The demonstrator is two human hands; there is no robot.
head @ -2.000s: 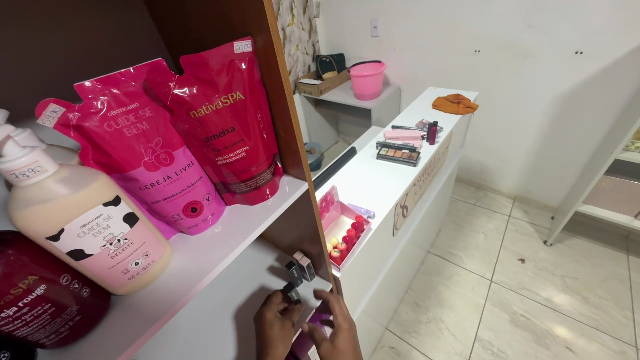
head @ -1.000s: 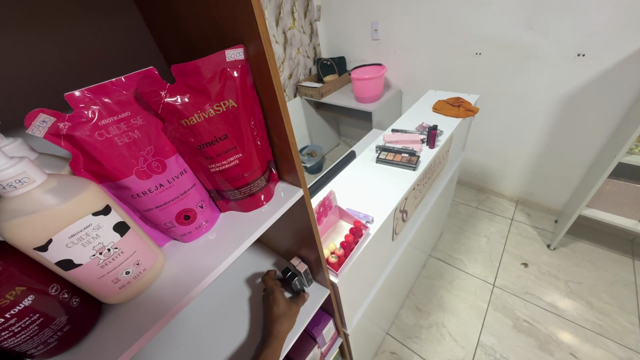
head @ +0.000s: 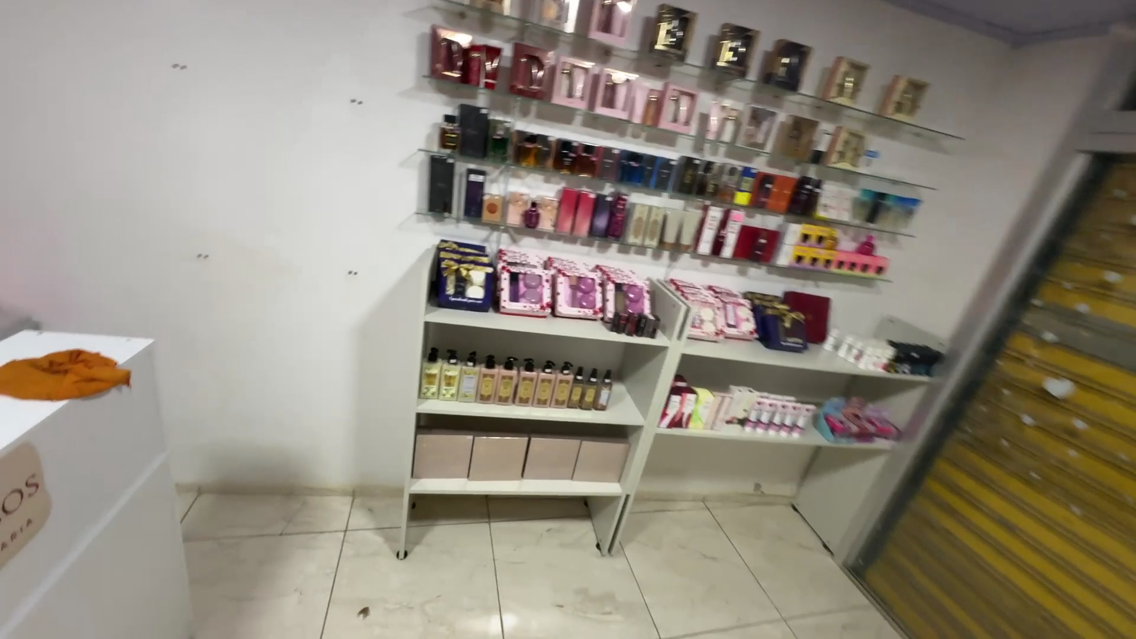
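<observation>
Neither my left hand nor my right hand shows in the head view now, so what they hold is hidden. Ahead stands a white shelf unit (head: 532, 318) with gift boxes (head: 524, 286) on its top. Below them is a row of pump bottles (head: 507, 382), and beige boxes (head: 497, 456) fill the lower shelf. Several small dark items (head: 635, 325) stand at the top shelf's right end. Glass wall shelves (head: 674, 195) above carry perfume bottles and boxed sets.
At the left is a white counter (head: 98, 497) with an orange cloth (head: 67, 374) on it. A second shelf unit (head: 763, 355) joins the first on the right. A yellow slatted shutter (head: 1038, 426) closes off the far right. Tiled floor (head: 426, 568) lies in front.
The view has swung far to the right. My hands, seen earlier with small dark items at a shelf beside pouches, are out of sight.
</observation>
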